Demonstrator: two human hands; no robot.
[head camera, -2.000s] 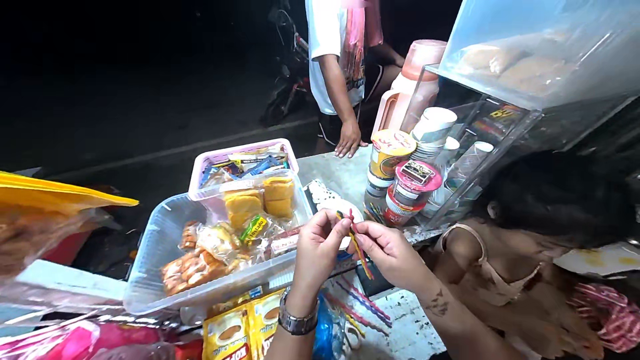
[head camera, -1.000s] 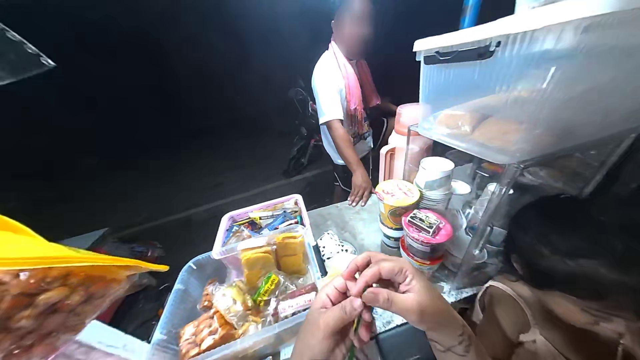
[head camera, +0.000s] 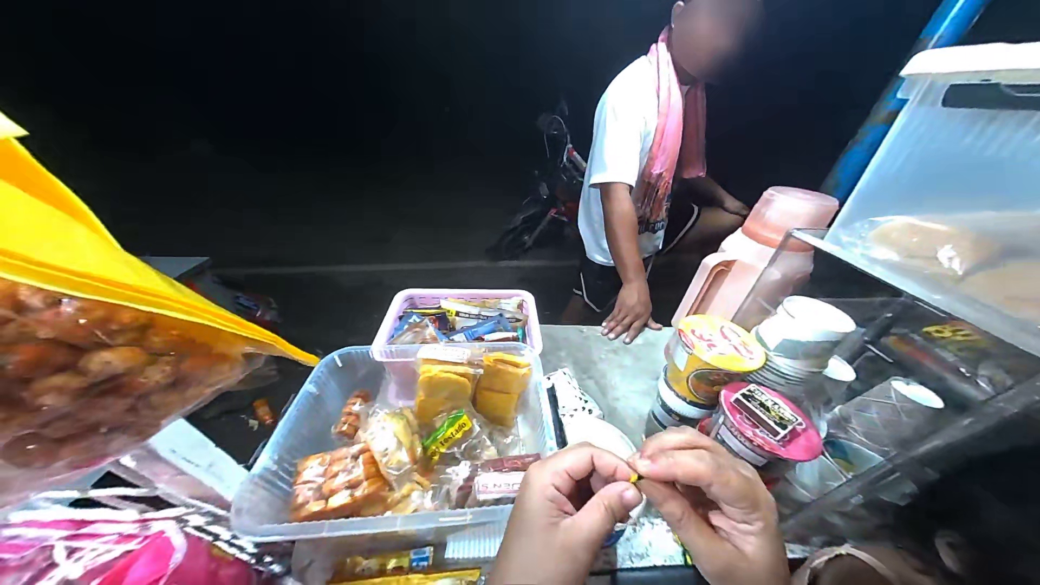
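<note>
My left hand (head camera: 573, 508) and my right hand (head camera: 707, 496) meet fingertip to fingertip above the near edge of the counter. Between the fingers of both shows a tiny yellow piece (head camera: 634, 478); the rest of it is hidden by the hands. Left of them is a clear plastic tub (head camera: 276, 455) with wrapped snacks, among them packs of yellow biscuits (head camera: 445, 390). Behind my right hand stand a yellow-lidded instant noodle cup (head camera: 719, 345) and a pink-lidded cup (head camera: 772, 422). A white round thing (head camera: 601, 437) lies partly behind my fingers.
A lilac basket (head camera: 455, 294) of sachets adjoins the tub. At right are stacked paper cups (head camera: 804, 329), a pink jug (head camera: 751, 260) and a clear storage box (head camera: 934, 179). A yellow-topped snack bag (head camera: 122, 268) hangs left. Across the counter (head camera: 601, 366) a person (head camera: 630, 162) rests a hand on it.
The view has tilted up and shifted. Two seconds ago several coloured strands showed below my hands; now only a tiny yellow bit shows between the fingertips.
</note>
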